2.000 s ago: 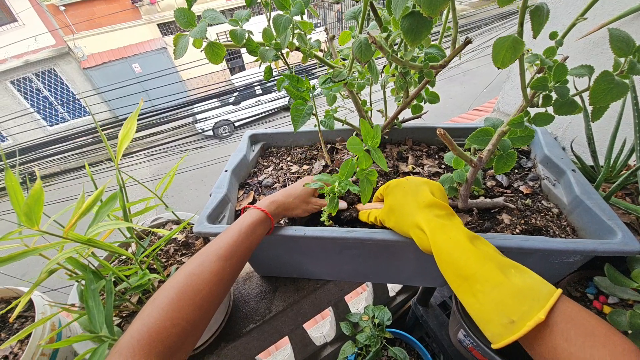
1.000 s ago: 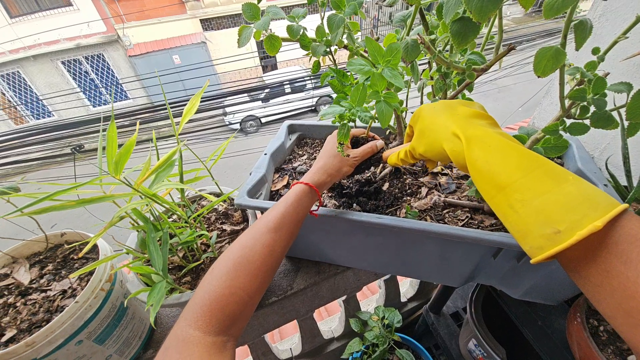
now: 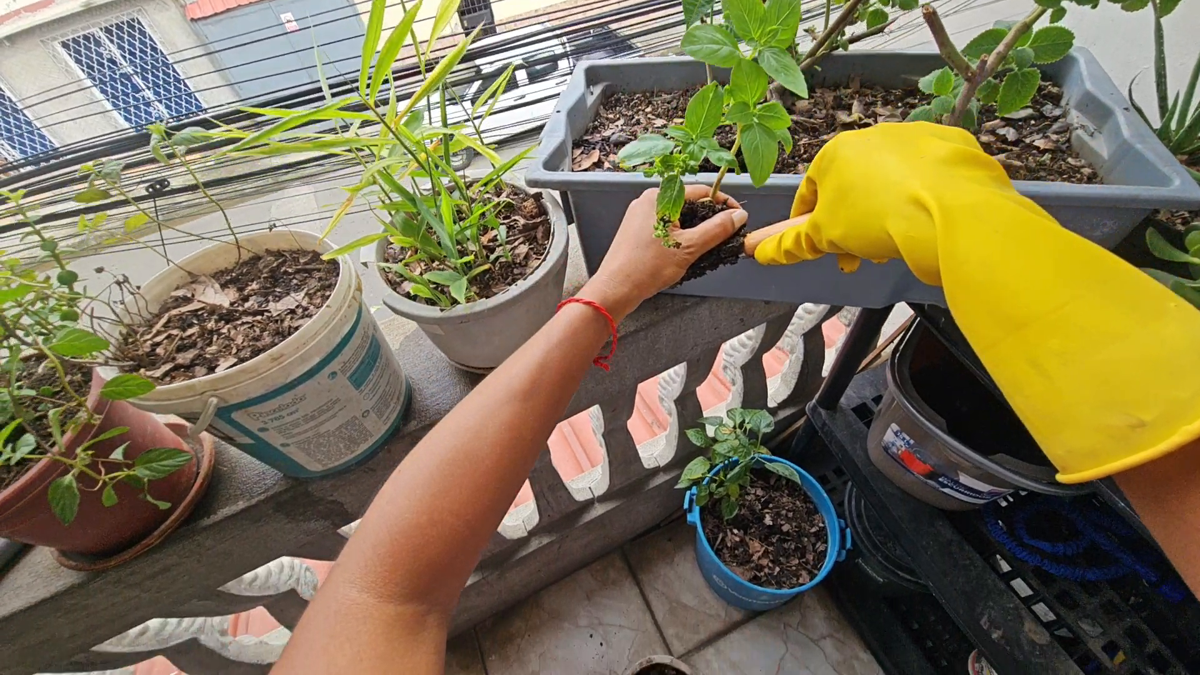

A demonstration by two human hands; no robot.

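My bare left hand (image 3: 656,239), with a red cord bracelet (image 3: 600,328) at the wrist, cups a young leafy plant (image 3: 736,122) by its dark root ball (image 3: 708,248). The plant stands upright in front of the long grey planter (image 3: 848,248). In a yellow rubber glove (image 3: 947,206), my right hand (image 3: 834,220) grips a thin wooden handle (image 3: 778,230) whose far end meets the soil of the root ball. The tool's tip is hidden by soil. Larger leafy stems (image 3: 984,70) grow in the planter's mulched soil.
On the parapet (image 3: 450,403) stand a grey pot of grassy plants (image 3: 473,319), a white bucket of soil (image 3: 309,394) and a reddish pot (image 3: 131,478). Below are a blue pot with a small plant (image 3: 764,586), a dark grey container (image 3: 937,469) and a black rack (image 3: 956,581). Cables run beyond the parapet.
Both hands have come out from over the planter's soil to its near side. The young plant is now held with its root ball in my left hand. The view has swung down and left.
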